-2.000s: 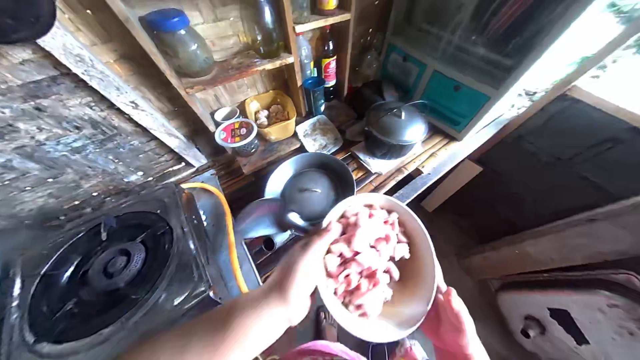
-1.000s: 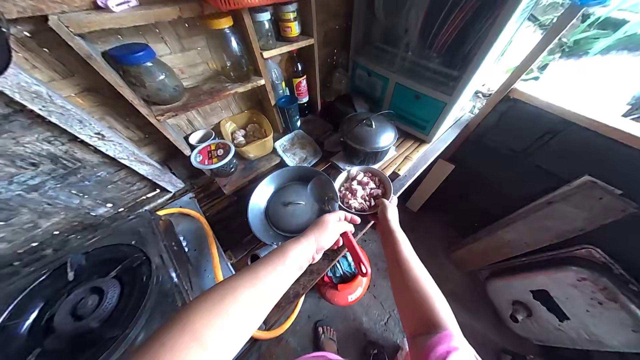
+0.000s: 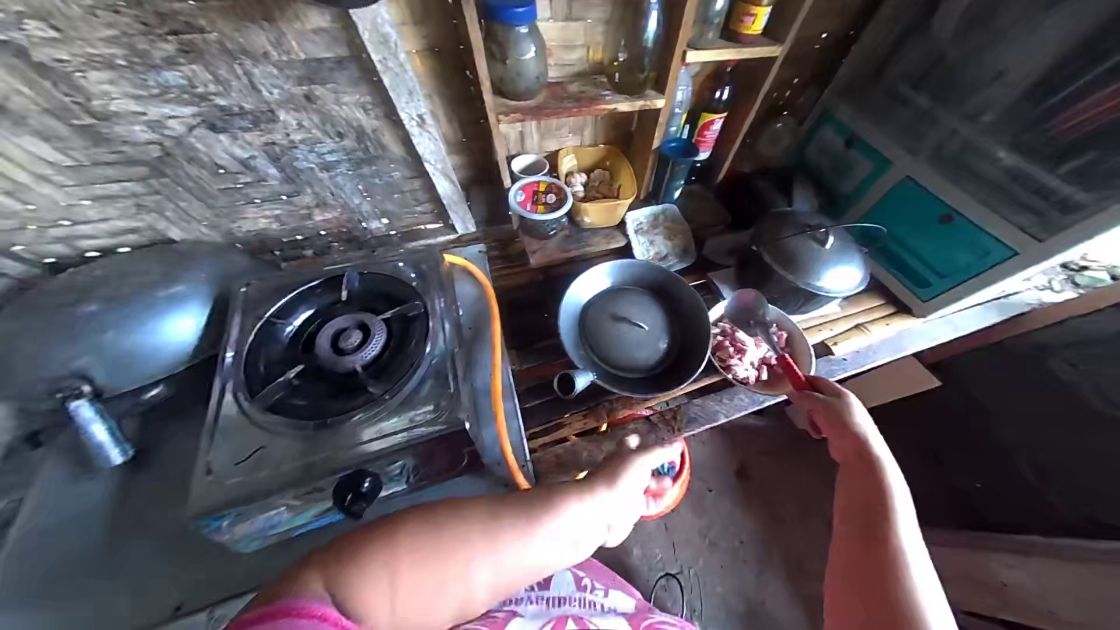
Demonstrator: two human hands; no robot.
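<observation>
My right hand [image 3: 833, 413] grips the red handle of a metal ladle [image 3: 748, 311], whose head rests over the cut raw meat [image 3: 742, 352] in a pale bowl [image 3: 802, 348]. The bowl stands at the edge of the slatted bamboo counter. Left of it sits an empty dark metal wok [image 3: 573, 324] with a short hollow handle that points toward me. My left hand [image 3: 632, 486] hangs in front of the counter edge, below the wok, with fingers partly spread and nothing seen in it. A gas stove [image 3: 350, 341] with a bare burner is at the left.
A lidded pot [image 3: 809, 254] stands behind the bowl. A yellow container of garlic [image 3: 598, 213], a lidded tub [image 3: 541, 206] and a square dish [image 3: 661, 236] line the back. An orange hose [image 3: 497, 367] runs beside the stove. A large wok [image 3: 114, 315] lies far left.
The bowl, held in both hands two seconds ago, now stands on the counter. The ladle has moved from the wok to the bowl. My left hand has come away from the ladle's red handle.
</observation>
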